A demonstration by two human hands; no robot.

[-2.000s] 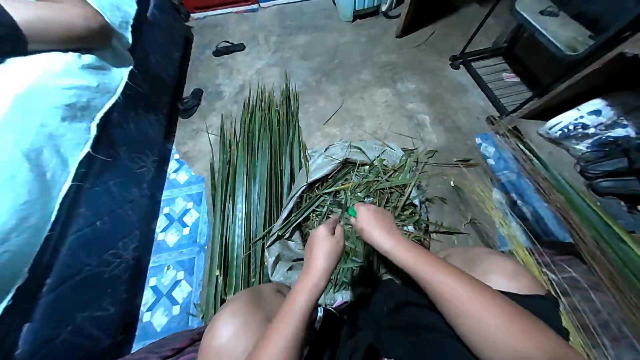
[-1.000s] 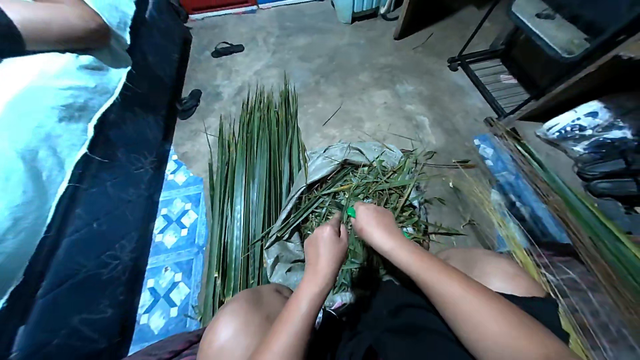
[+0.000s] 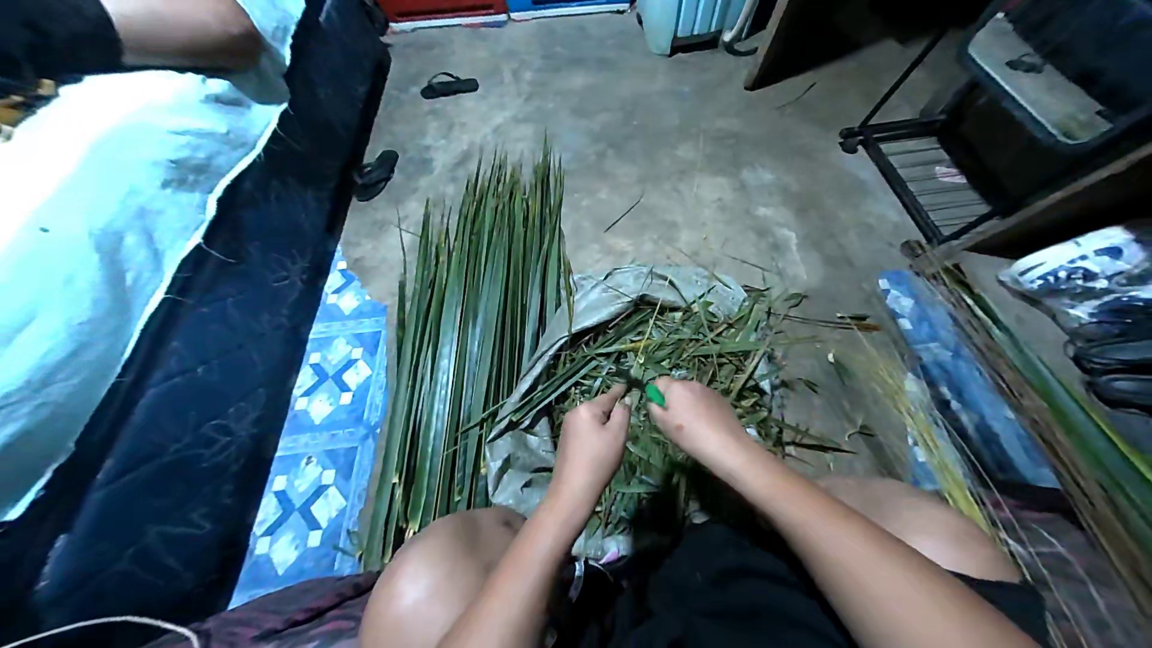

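Over a heap of cut green leaf scraps (image 3: 693, 342), both hands meet close together. My left hand (image 3: 594, 436) pinches the end of a dark, thin piece, probably a leaf strip. My right hand (image 3: 697, 418) is closed around a small tool with a green handle (image 3: 655, 394); its blade cannot be made out. The scraps lie on a grey sack (image 3: 531, 459) between my knees. Left of the sack lies a bundle of long green palm leaflets (image 3: 468, 342), tips pointing away from me.
A dark mattress (image 3: 189, 360) with a pale cloth (image 3: 108, 252) is at left, with another person's arm (image 3: 184, 31) on it. Flip-flops (image 3: 449, 85) lie on the concrete floor. At right are palm fronds (image 3: 1044, 387), a black metal rack (image 3: 936, 180) and a plastic bag (image 3: 1080, 270).
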